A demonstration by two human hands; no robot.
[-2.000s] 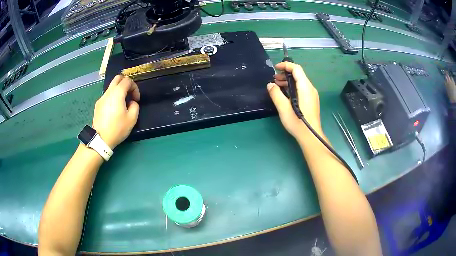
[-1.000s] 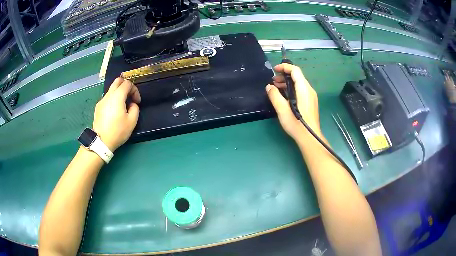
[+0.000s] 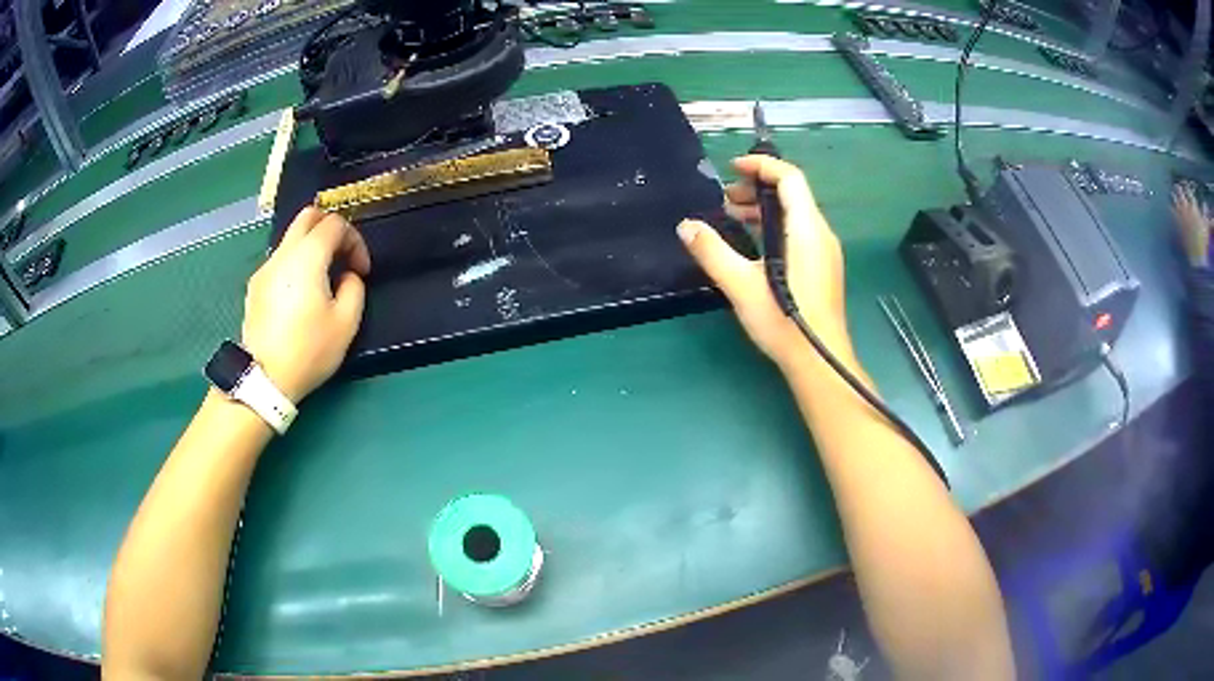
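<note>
The black base plate (image 3: pixel 586 240) lies on the green bench, with white scuffs on top. The brass-coloured bar (image 3: pixel 439 182) lies across its back left part. My left hand (image 3: pixel 304 293) rests at the plate's left edge, fingertips at the bar's left end; whether they grip it is hidden. My right hand (image 3: pixel 786 266) is at the plate's right edge. It holds the black soldering iron (image 3: pixel 770 213), tip pointing away from me, with my thumb spread over the plate. The iron's cord runs down along my forearm.
Solder spool (image 3: pixel 482 545) stands near the front edge. Tweezers (image 3: pixel 921 370) lie left of the iron holder (image 3: pixel 961 260) and soldering station (image 3: pixel 1065 253). A black microscope-like stand (image 3: pixel 413 87) is behind the bar. Circuit board strips (image 3: pixel 885 87) lie at the back. Another person's hand (image 3: pixel 1189 224) shows far right.
My right thumb has moved left, away from the iron and over the plate. My left hand stays at the bar's end. Board strips at the back have shifted left. The other person's hand has risen slightly.
</note>
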